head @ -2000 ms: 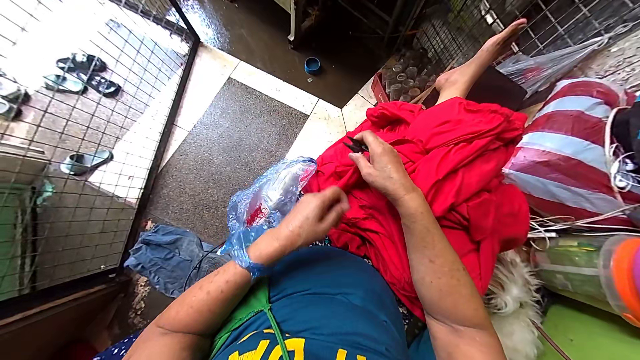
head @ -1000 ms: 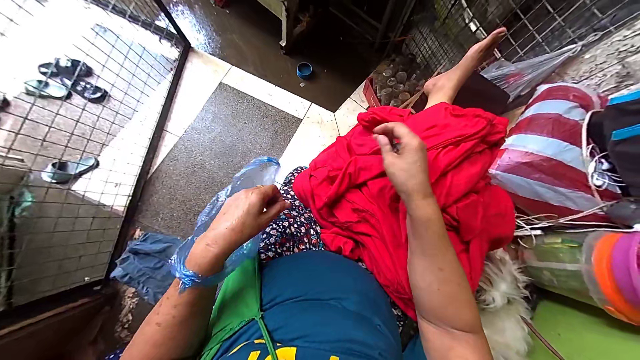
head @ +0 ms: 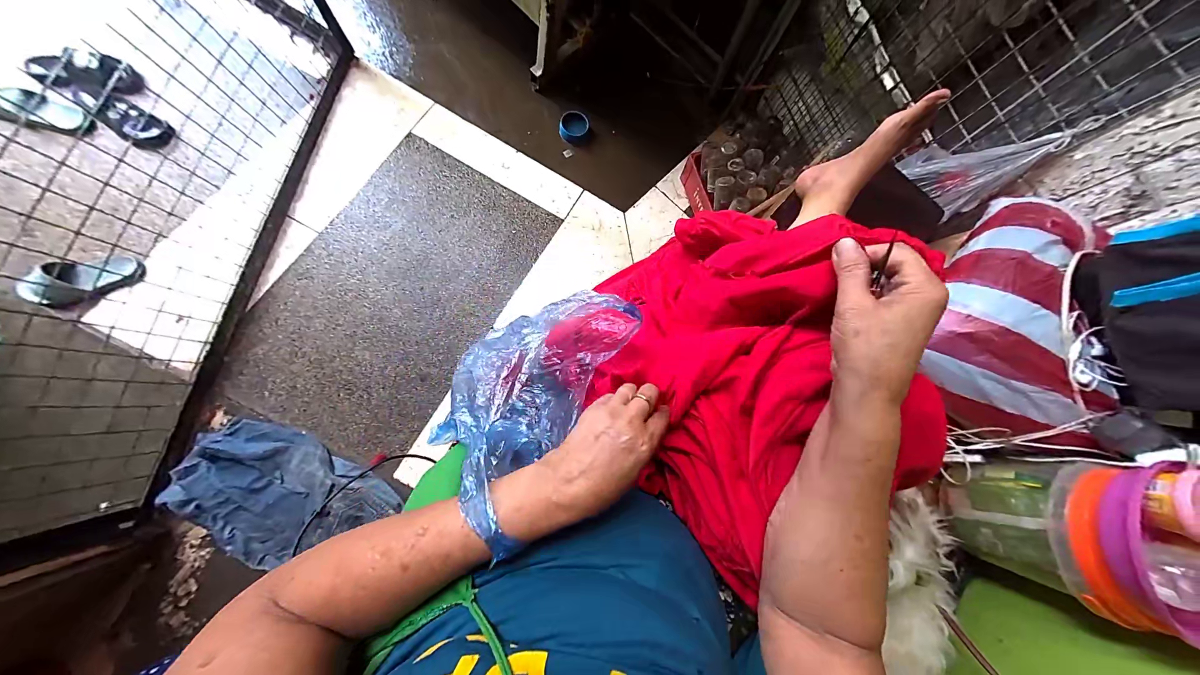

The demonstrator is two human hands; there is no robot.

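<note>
A large red cloth lies bunched over my lap and leg. My left hand rests on its near left edge, fingers bent; whether they pinch the fabric cannot be told. A blue translucent plastic bag hangs by its handle from my left wrist, with something red showing through it. Over the right part of the cloth, my right hand holds a small dark tool, thin and pointed, between thumb and fingers. Its exact kind is hidden by the fingers.
Wire mesh gate at left, sandals beyond it. Blue denim cloth lies on the floor. A red crate of glass jars stands past the cloth. A striped bag, cables, plastic containers and white fur are at right.
My left hand, off the cloth a second ago, has come right onto it. The wrist bag now lies against the red cloth. My right hand has moved right across the cloth.
</note>
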